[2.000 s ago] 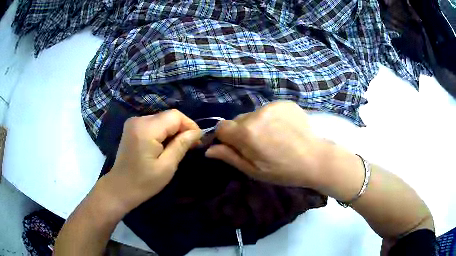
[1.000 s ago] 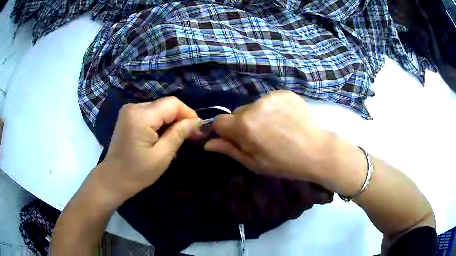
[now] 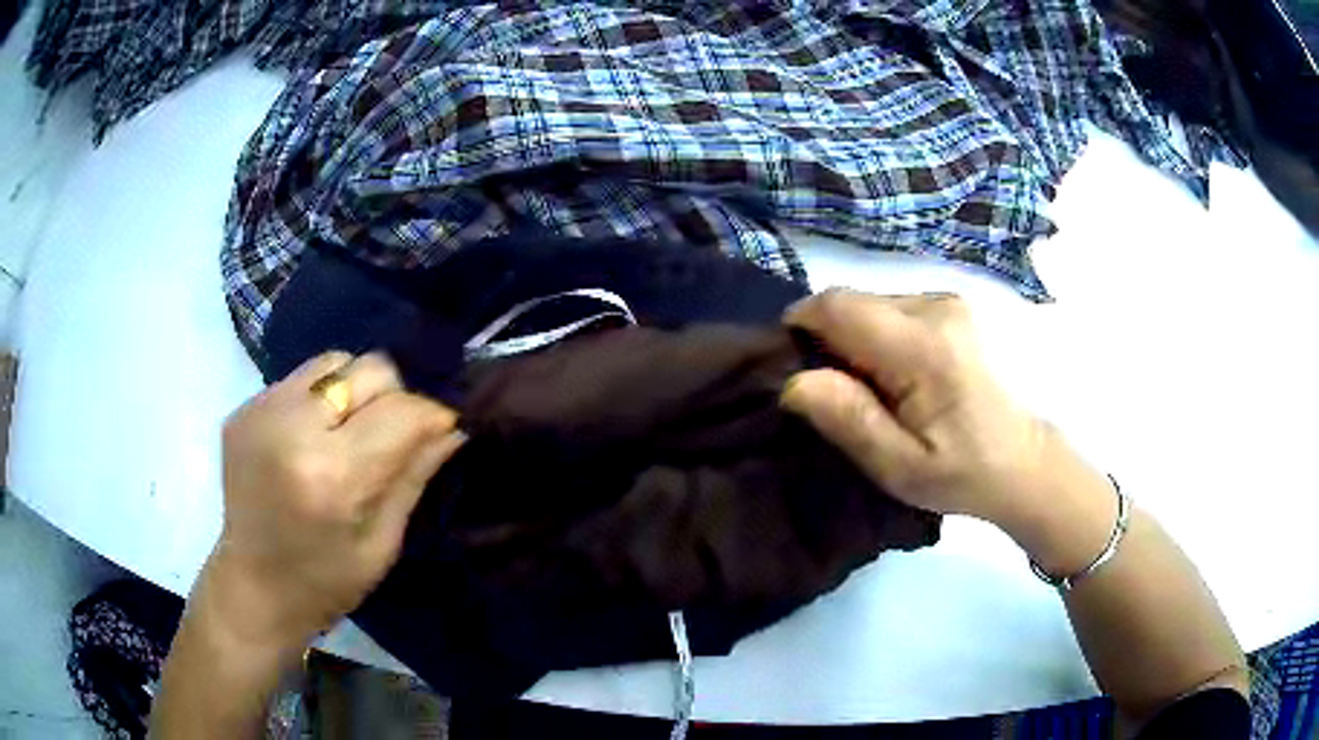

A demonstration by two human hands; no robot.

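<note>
A garment lies in front of me, with a navy panel, brown lining and plaid fabric beyond. My left hand, with a ring, pinches the dark cloth at the left. My right hand pinches the cloth edge at the right. The brown lining is stretched between them. A white hanger loop stands out on the panel between the hands. Another white tape hangs from the near edge. No snips can be made out.
The garment lies on a white table with a curved near edge. More plaid cloth lies at the far left, and dark cloth at the far right. Blue slatted crate parts show at the lower right. Patterned dark cloth is below the table at the lower left.
My hands were together at the white loop. They have moved apart, left and right, and let go of the loop. More brown lining now shows between them.
</note>
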